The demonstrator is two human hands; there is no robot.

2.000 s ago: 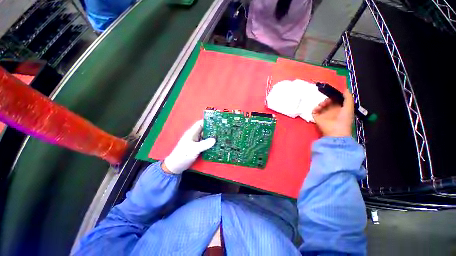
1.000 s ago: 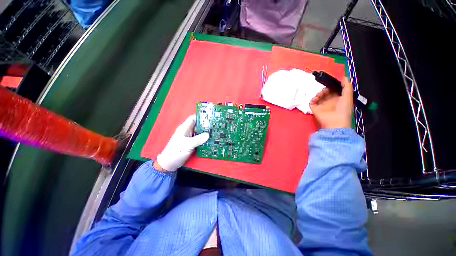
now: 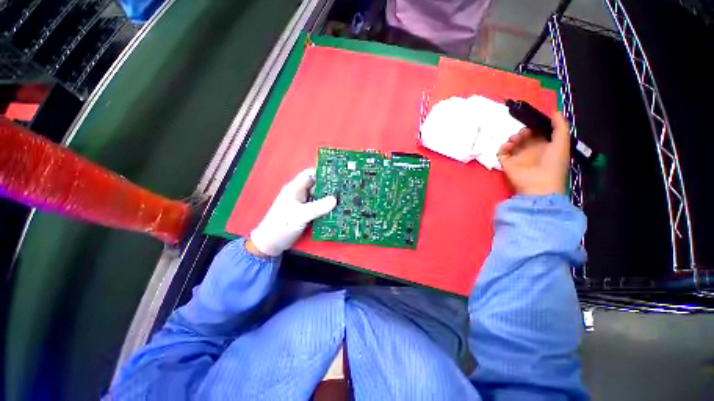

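Observation:
A green, nearly square circuit board is over the front half of the red work mat. My left hand, in a white glove, grips the board's left edge, thumb on top and fingers hidden. My bare right hand holds a black pen-type tool with a white label and a green rear end. The tool's front end is over or beside a crumpled white cloth at the mat's far right. I cannot tell if it touches the cloth.
An orange-red sheet lies under the cloth. A green conveyor belt with a silver rail runs at left, crossed by a red-wrapped post. Wire racks with black shelves stand at right. A person in pinkish clothing is beyond the bench.
The view has shifted slightly. My left hand still grips the board and my right hand still holds the tool by the cloth; little else has changed.

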